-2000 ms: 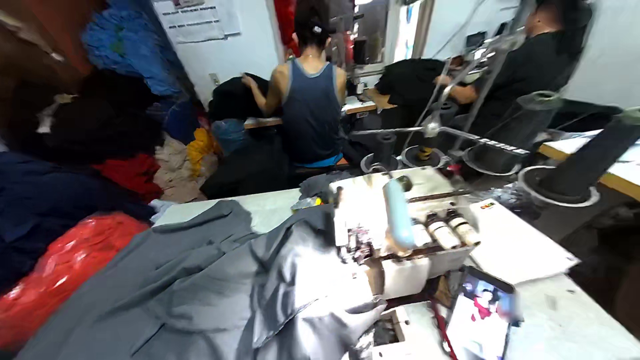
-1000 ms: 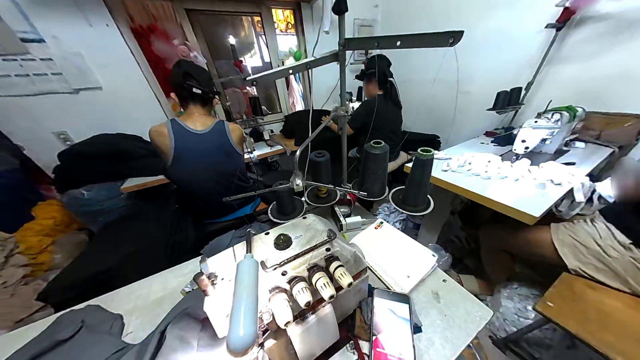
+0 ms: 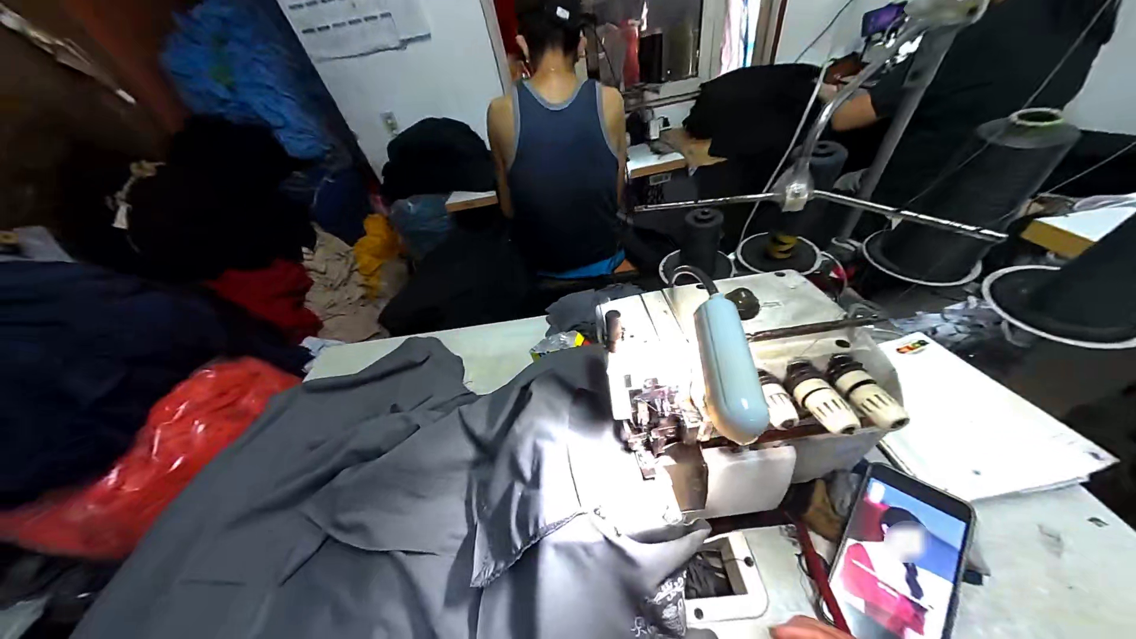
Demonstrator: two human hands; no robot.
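Only the fingertips of one hand show at the bottom edge, beside the smartphone (image 3: 901,559); by its place it looks like my right hand (image 3: 809,628), and whether it holds anything is hidden. My left hand is out of view. Grey fabric (image 3: 382,497) covers the left part of the table and runs up to the needle area of a white overlock sewing machine (image 3: 754,479). A pale blue lamp (image 3: 732,373) lights that area. Tension dials (image 3: 821,395) stand along the machine's front.
White papers (image 3: 994,417) lie right of the machine. Behind it stand dark thread cones (image 3: 994,195) and a metal thread stand (image 3: 923,217). A red plastic bag (image 3: 177,435) and heaped cloth are at the left. A person in a tank top (image 3: 564,169) sits ahead; another person (image 3: 994,98) is at the upper right.
The view has swung right and back left. Fingertips now show at the bottom edge, where neither earlier frame plainly shows a hand.
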